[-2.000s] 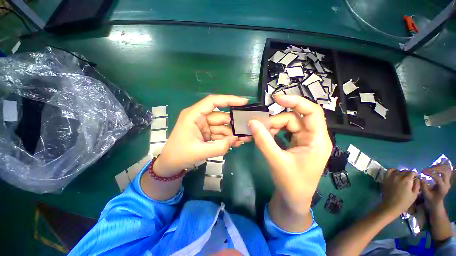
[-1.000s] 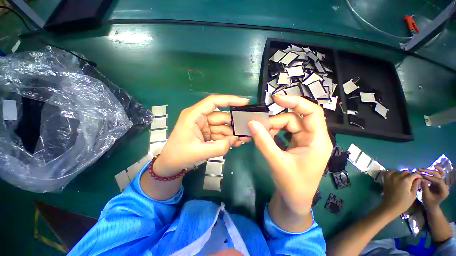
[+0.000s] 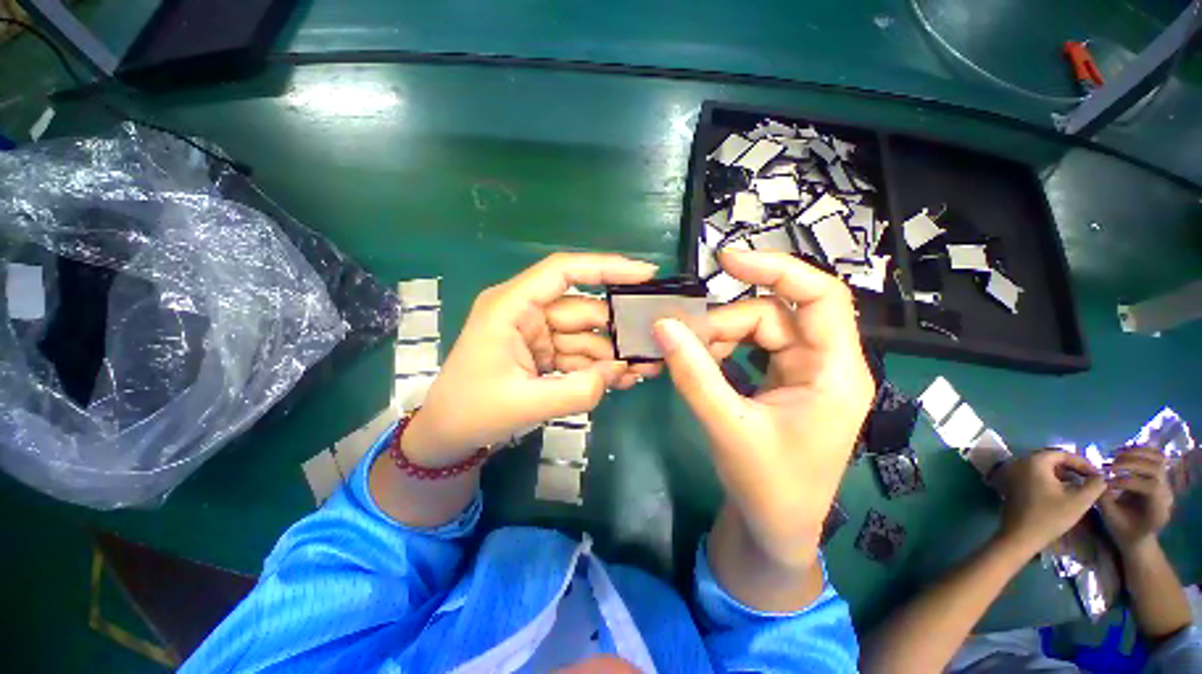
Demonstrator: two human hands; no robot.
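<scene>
A flat module (image 3: 641, 325) with a pale grey-beige face and black edge is held up between both hands at the centre. My left hand (image 3: 527, 345) holds its left side with the fingertips; a red bead bracelet is on the wrist. My right hand (image 3: 780, 382) holds its right side, with the thumb pressed on the pale face. A dark strip shows along its top edge. Beige pads (image 3: 418, 324) lie in a joined row beside my left wrist, and more pads (image 3: 563, 461) lie between my forearms.
A two-compartment black tray (image 3: 982, 348) beyond my right hand holds jumbled pale and black modules (image 3: 778, 188). Loose black parts (image 3: 881, 536) lie below it. A clear plastic bag (image 3: 171, 290) is at left. A neighbour's hands (image 3: 1055, 494) handle silvery film (image 3: 1163, 435) at right.
My hands and the module have barely moved. The neighbour's hands and silvery film have shifted slightly, and the neighbour's pad strip has moved a little.
</scene>
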